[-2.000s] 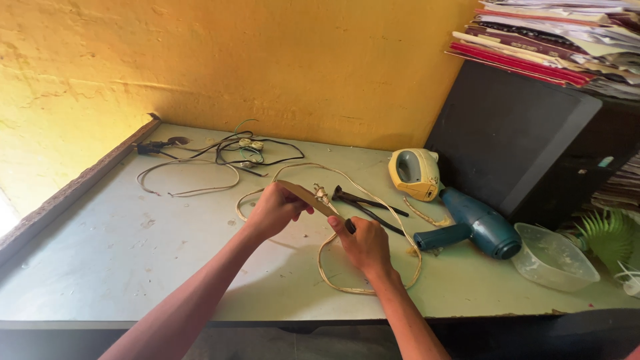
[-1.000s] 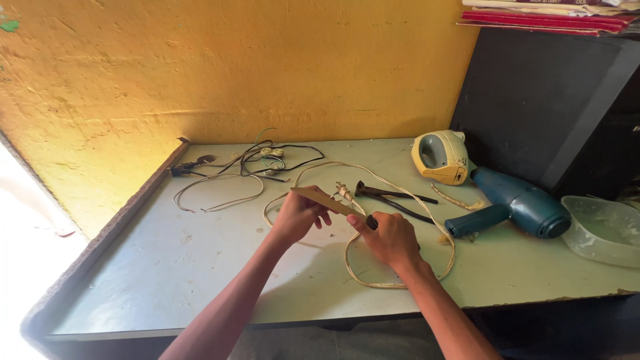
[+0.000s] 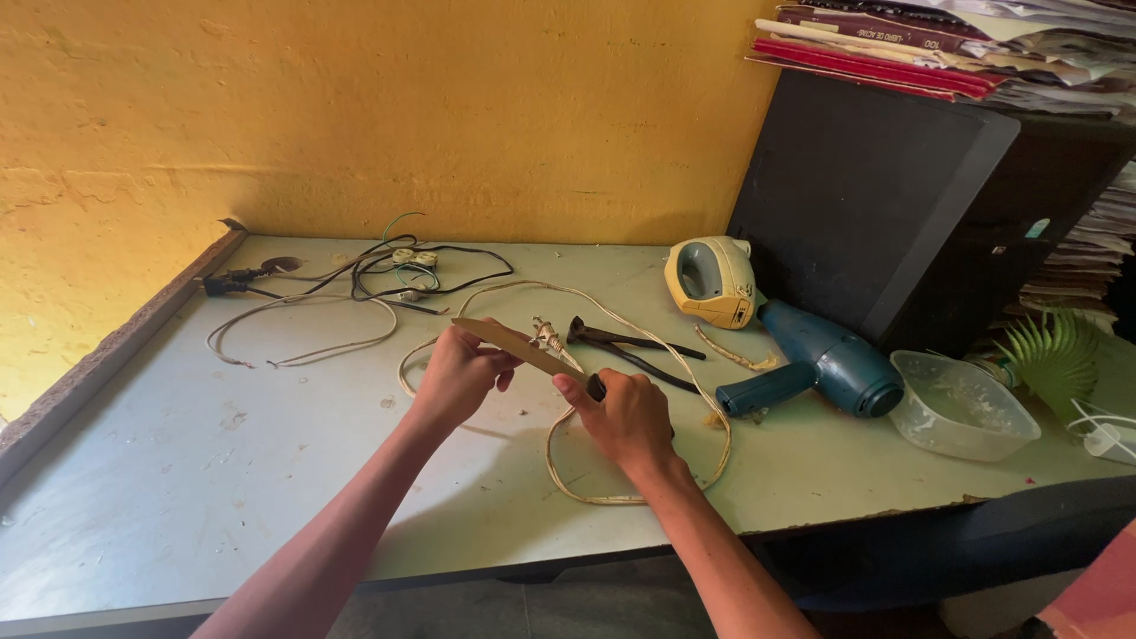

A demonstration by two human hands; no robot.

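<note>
A knife (image 3: 519, 347) with a broad brownish blade and a dark handle is held above the table, tilted up to the left. My right hand (image 3: 624, 417) is closed round its handle. My left hand (image 3: 463, 373) is at the blade's far end, fingers bent; whether they pinch the blade or a cord end cannot be made out. Just behind the blade lies a pale plug (image 3: 548, 335) on a looped beige cord (image 3: 726, 435). Dark metal pincers (image 3: 635, 342) rest open on the table beside the plug.
Tangled cords with sockets (image 3: 417, 259) and a black plug (image 3: 224, 285) lie at back left. A yellow appliance housing (image 3: 713, 280), a blue hair dryer (image 3: 825, 359), a plastic container (image 3: 963, 408) and a green fan-like part (image 3: 1052, 355) stand right, before a black case (image 3: 879, 204) under stacked papers (image 3: 879, 62).
Both hands keep much the same pose around the knife, and the things on the table lie as before. The view has shifted somewhat.
</note>
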